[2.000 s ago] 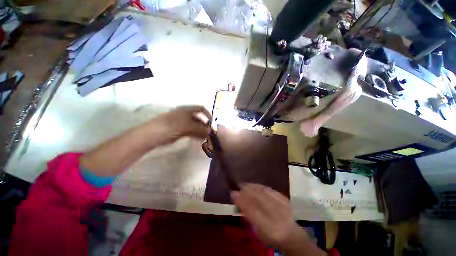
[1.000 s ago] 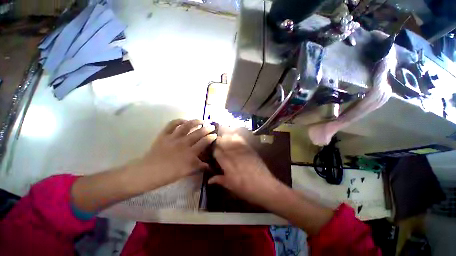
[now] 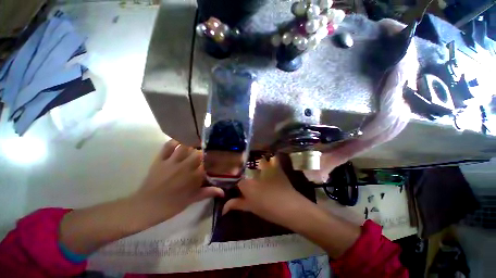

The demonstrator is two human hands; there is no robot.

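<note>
A dark brown fabric panel (image 3: 247, 223) lies on the white table below the large sewing machine head (image 3: 326, 81). My left hand (image 3: 174, 179) is at the panel's left edge, fingers partly hidden behind the machine head. My right hand (image 3: 266, 190) rests on the panel, thumb pointing left towards my left thumb. The machine head hides the needle, presser foot and fingertips. A dark strip edge shows along the panel's left side; whether my fingers grip it cannot be told.
Pale blue-grey strips (image 3: 41, 70) are heaped at upper left. Black-handled scissors (image 3: 343, 184) lie right of the panel, with dark scraps (image 3: 372, 209) beyond. A pink rag (image 3: 380, 127) hangs on the head. Brown panels (image 3: 443, 201) hang at the table's right end.
The view has moved in closer over the machine head. Both hands have come together at the panel's left edge near the needle area; two seconds ago they were apart, holding a dark strip.
</note>
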